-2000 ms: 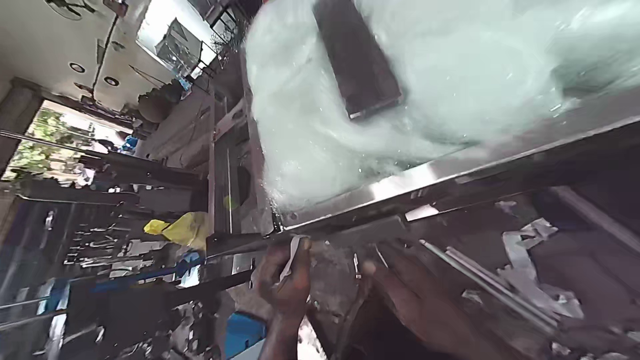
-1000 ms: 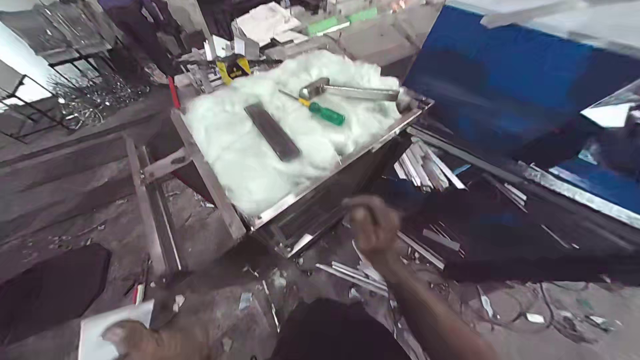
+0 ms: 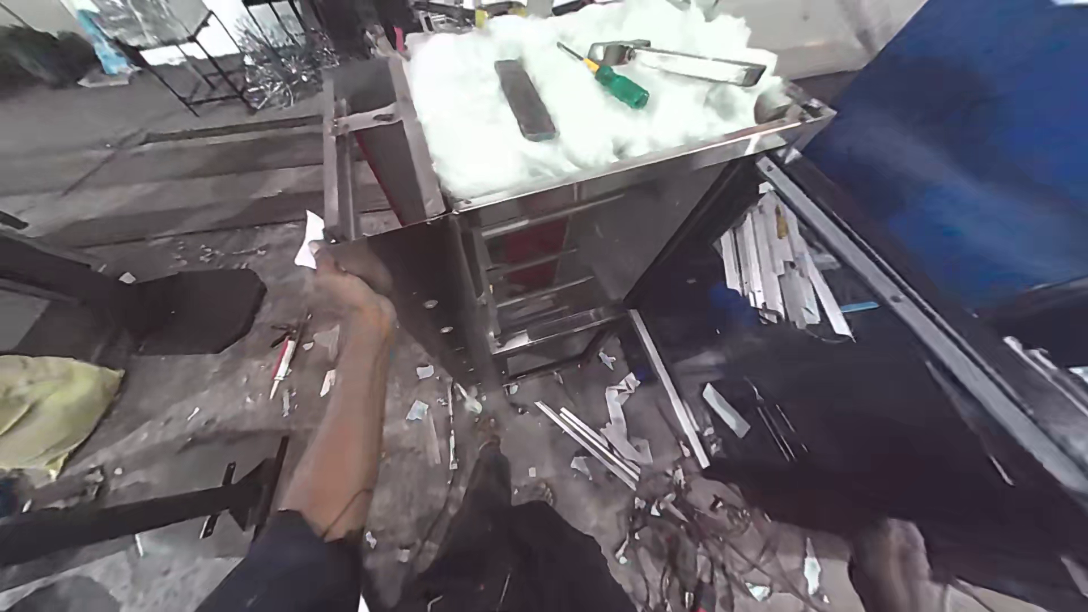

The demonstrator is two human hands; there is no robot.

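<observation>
My left hand (image 3: 340,272) is at the outer left side of a metal cabinet frame (image 3: 612,166), with a white sheet or cloth piece (image 3: 311,240) at its fingers; its grip is partly hidden. Low at the right, my right hand (image 3: 892,561) is blurred, and its fingers cannot be made out. White fibre wool (image 3: 476,127) fills the cabinet's top. On the wool lie a dark flat bar (image 3: 525,100), a screwdriver with a green handle (image 3: 622,87) and a metal tool with a long handle (image 3: 697,66).
White strips (image 3: 778,263) are piled right of the cabinet, near a blue panel (image 3: 960,161). Thin strips (image 3: 588,442) and tangled cables (image 3: 714,552) lie on the floor. A sealant tube (image 3: 285,365) lies at left, near a yellow cloth (image 3: 51,408).
My left hand has moved up to the cabinet's left side with the white piece. My right hand has moved away from the cabinet front to the lower right. The view has shifted.
</observation>
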